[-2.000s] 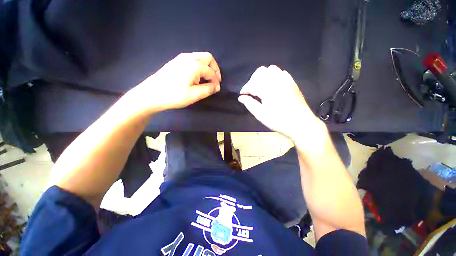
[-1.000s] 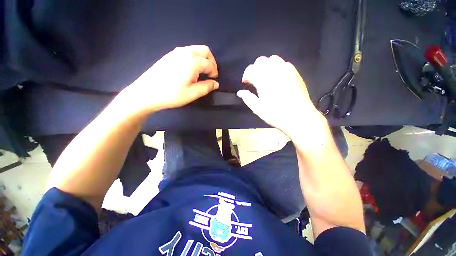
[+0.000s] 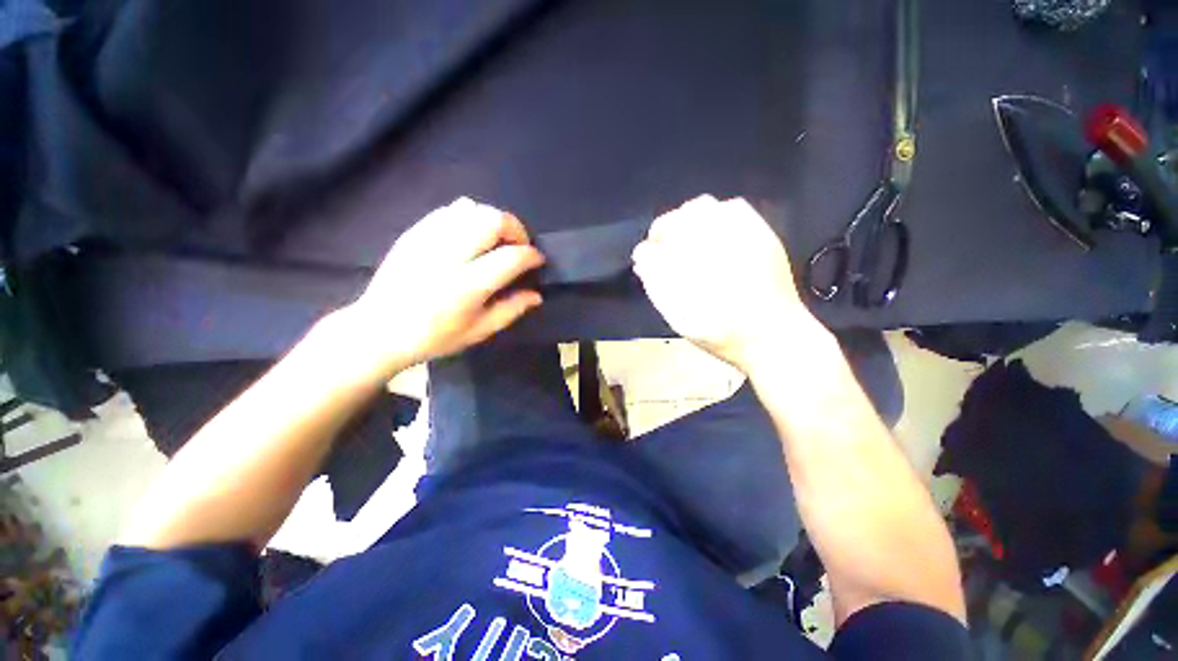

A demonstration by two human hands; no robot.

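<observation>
The dark garment piece lies over the table, with folds rising at its left. A slightly lighter grey-black strip shows along its near edge, between my two hands. My left hand is at the strip's left end, thumb and fingers around the cloth edge. My right hand is closed on the strip's right end, knuckles up. The fingertips of my right hand are hidden under the hand.
Tailor's shears lie right of my right hand, blades pointing away. A steam iron with a red part is at the right. A glittering grey heap is at the top right. Dark scraps lie below the table at right.
Both hands have moved nearer to my body, and the lighter strip shows more fully between them. Folds have risen in the cloth at left. My right hand has closed from a looser pose.
</observation>
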